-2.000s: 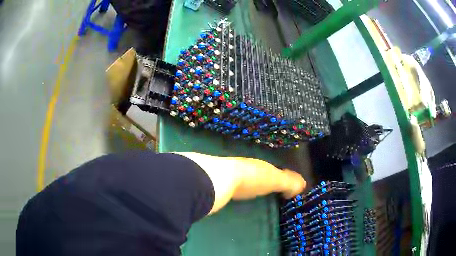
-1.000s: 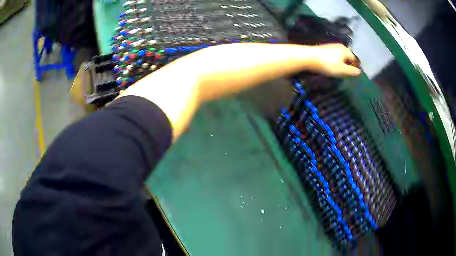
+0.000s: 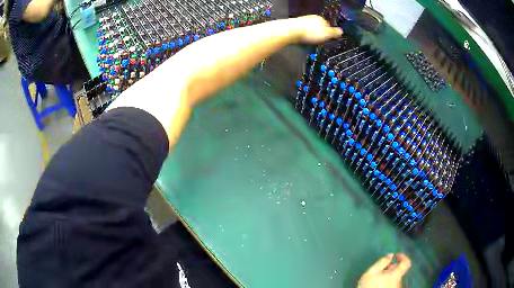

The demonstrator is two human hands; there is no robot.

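Observation:
My left hand (image 3: 320, 29) reaches across from the left, at the far end of the right-hand rack of circuit board panels (image 3: 376, 138). Its fingertips are by the rack's top corner; whether they grip a panel is hidden. The panels stand in close parallel rows with blue parts along their edges. My right hand (image 3: 386, 273) is at the bottom right, partly cut off by the frame edge. Its fingers are curled near the thumb, and I cannot tell if they hold something small. My left forearm partly covers the second rack of panels (image 3: 183, 23).
The green mat (image 3: 253, 169) has tiny silvery specks on it. A blue bin (image 3: 455, 274) with small loose pieces is at the lower right. A person's arm and dark clothing (image 3: 42, 48) are at the upper left, above a blue stool (image 3: 48, 104).
The view has swung towards the right-hand rack and the mat. My left hand has moved from above the mat to that rack's far end. My right hand has come into view at the bottom.

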